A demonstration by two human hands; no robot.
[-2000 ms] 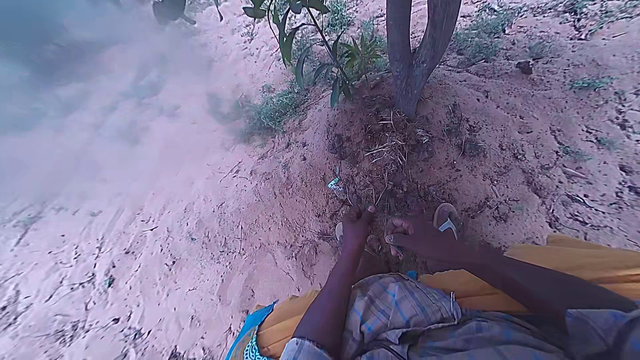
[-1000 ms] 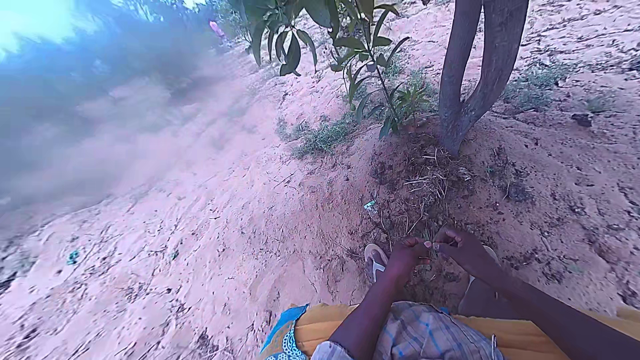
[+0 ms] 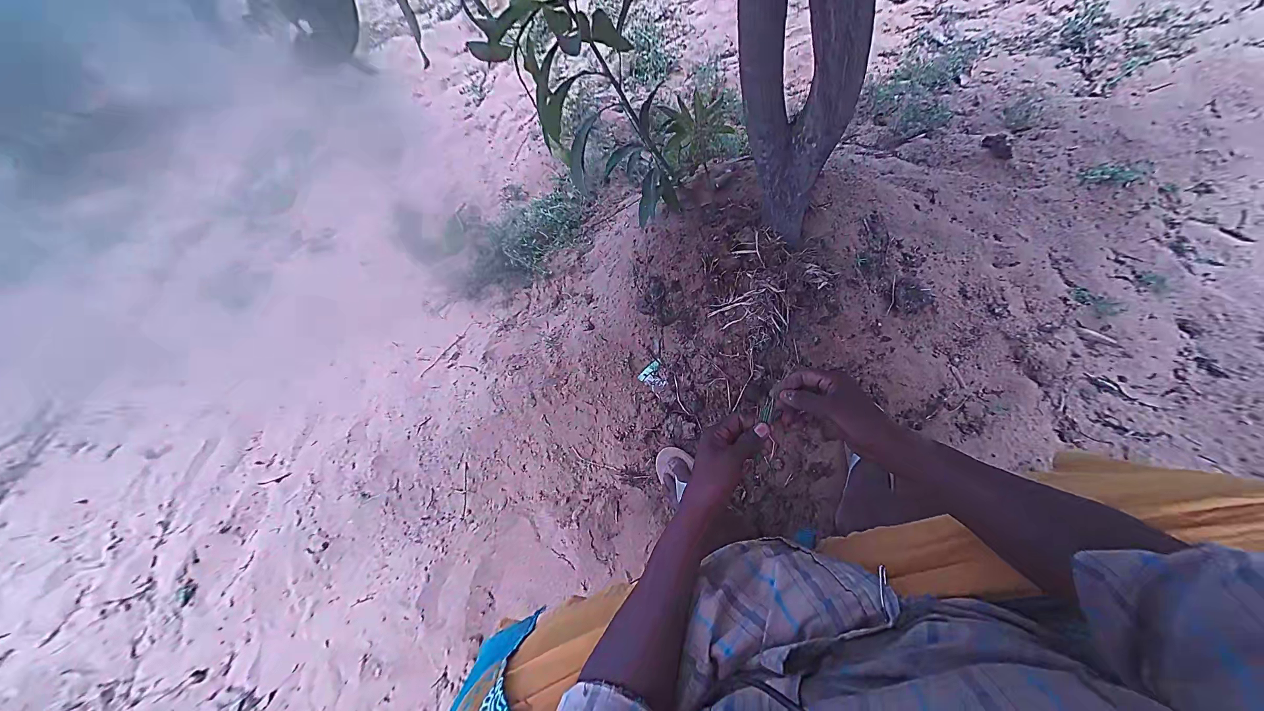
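A small green piece of plant (image 3: 766,409) stands between my two hands, low in front of my body. My left hand (image 3: 733,440) pinches its lower end between thumb and fingers. Just right of it and a little higher, my right hand (image 3: 822,397) has its bent fingertips at the upper part of the piece; whether they grip it cannot be told. Under the hands lies dark soil with dry stalks (image 3: 755,301). A small white and green scrap (image 3: 653,374) lies on the ground left of the hands.
A forked tree trunk (image 3: 787,168) rises ahead, with a leafy branch (image 3: 632,109) to its left. Low green weeds (image 3: 538,229) grow on the sandy ground (image 3: 326,513). My sandalled foot (image 3: 675,466) is beside my left hand. Yellow-orange cloth (image 3: 1165,499) spreads around my lap.
The view has tilted down and shifted since one second ago. The green piece between my hands now shows plainly. My hands remain close together.
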